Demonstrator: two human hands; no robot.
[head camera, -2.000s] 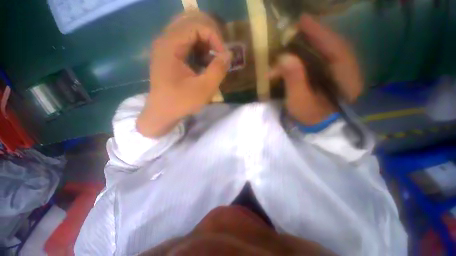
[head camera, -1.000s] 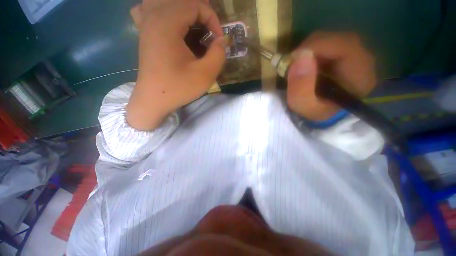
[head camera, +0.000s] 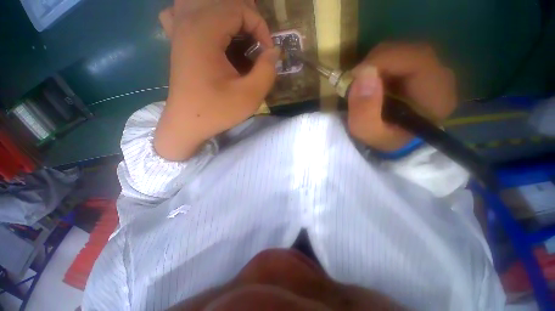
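The smartwatch housing (head camera: 292, 53) lies on the brown fixture pad (head camera: 293, 91), with a pale pinkish rim and dark board inside. My left hand (head camera: 219, 79) is at its left edge, thumb and index finger pinched on a small thin metallic part (head camera: 254, 50); what it is, I cannot tell. My right hand (head camera: 401, 91) grips the black soldering iron (head camera: 414, 118) from the right. Its metal collar and thin tip point left into the housing's right side. Whether the tip touches the board is too small to tell.
Two cream-yellow tape strips (head camera: 328, 36) cross the pad. A white tray corner (head camera: 48, 11) is at upper left. A silver cylinder block (head camera: 33, 120) sits on the green bench at left. Red items (head camera: 15, 149) are at the far left. A blue frame (head camera: 517, 243) is at right.
Since two seconds ago, the iron has moved left and its tip is now at the housing. Over the last second, both hands have stayed nearly still.
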